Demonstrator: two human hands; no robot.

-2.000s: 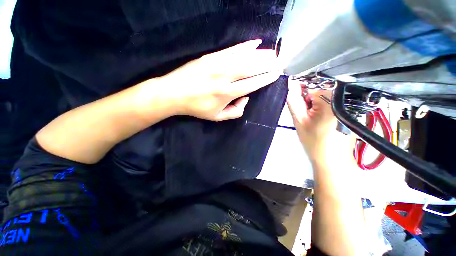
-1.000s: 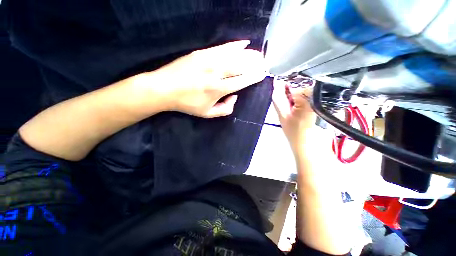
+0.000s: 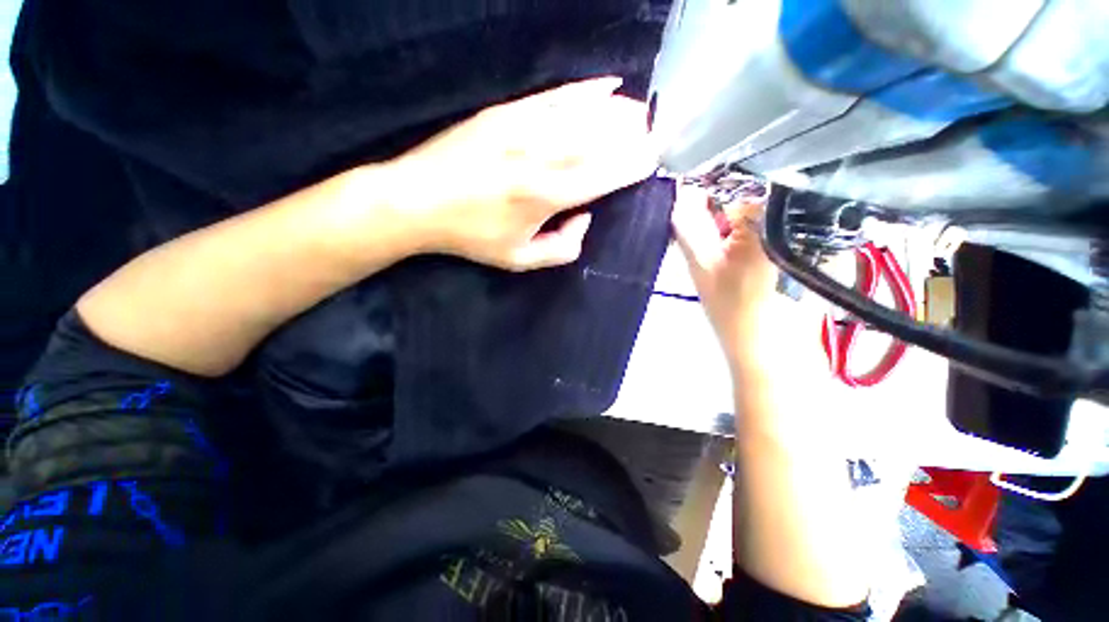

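A large dark garment panel [image 3: 511,340] lies across the left and centre, with short pale marks near its right edge. My left hand [image 3: 535,170] lies flat on it, palm down, fingertips at the edge of the sewing machine head [image 3: 730,97]. My right hand [image 3: 724,261] is beside the cloth's edge under the head, fingers bent near small metal parts [image 3: 736,186]. The machine head and metal parts partly hide its fingertips, so whether they pinch anything does not show.
Red-handled scissors [image 3: 900,316] lie on the white table [image 3: 681,377] right of my right hand. A black phone [image 3: 1015,352] and a small yellow-tan item [image 3: 938,304] are beyond them. A thick black tube [image 3: 876,318] curves across. A red plastic object [image 3: 961,504] is at lower right.
The whole view has shifted, and the machine head, scissors and phone show further left than two seconds ago. Both hands stay in nearly the same place at the cloth's edge.
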